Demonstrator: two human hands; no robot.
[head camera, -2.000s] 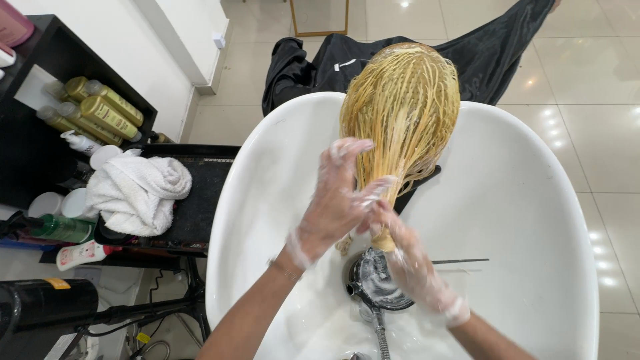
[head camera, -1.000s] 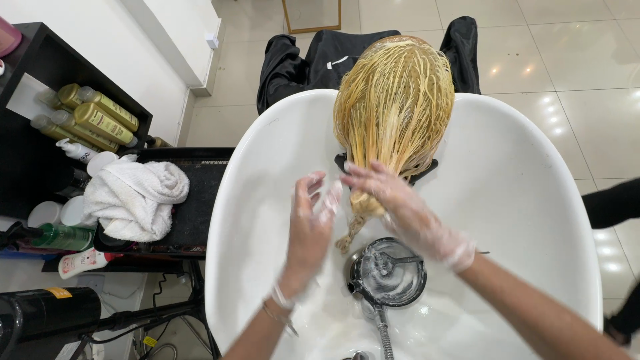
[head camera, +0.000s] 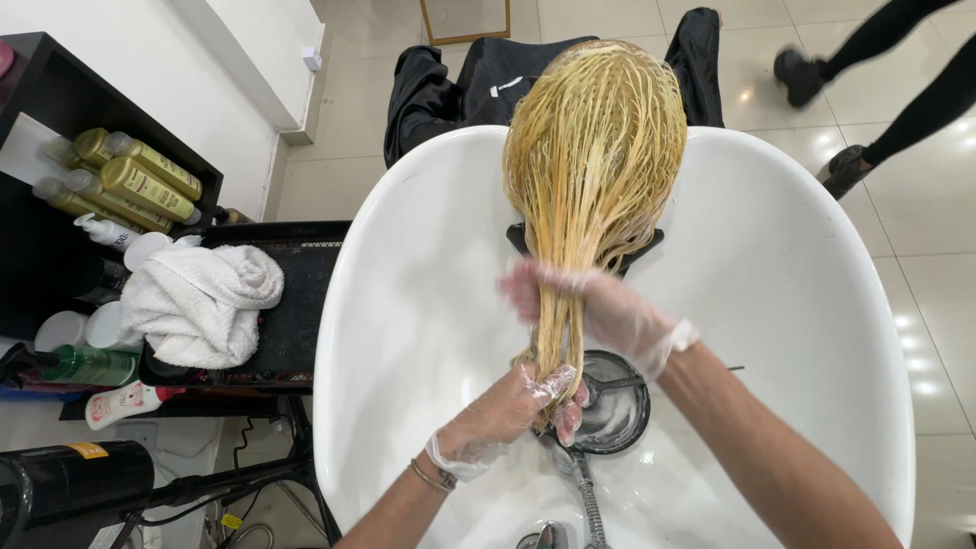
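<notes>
A seated person's long blond hair (head camera: 598, 152), wet and coated with cream, hangs back over the rim of a white salon basin (head camera: 412, 305). My left hand (head camera: 518, 404), in a clear plastic glove, is closed around the lower lengths. Higher up, my right hand (head camera: 602, 301), gloved alike and blurred, lies across the strands below the head; its fingers reach past them to the left. Beneath my hands, a black bowl (head camera: 614, 404) with whitish cream and a dark-handled tool rests in the basin, partly hidden. A black neck rest (head camera: 644, 248) shows under the hair.
Left of the basin, a black trolley (head camera: 305, 305) bears a white towel (head camera: 202, 305). Bottles (head camera: 149, 191) and jars crowd the shelf beside it. A metal shower hose (head camera: 587, 496) lies at the basin's bottom. Another person's legs (head camera: 923, 107) stand on the tiles at upper right.
My left hand has moved lower and closed on the lengths, while my right hand has come across the hair. Another person's legs have come further into view at upper right. The black cape's right side no longer spreads wide.
</notes>
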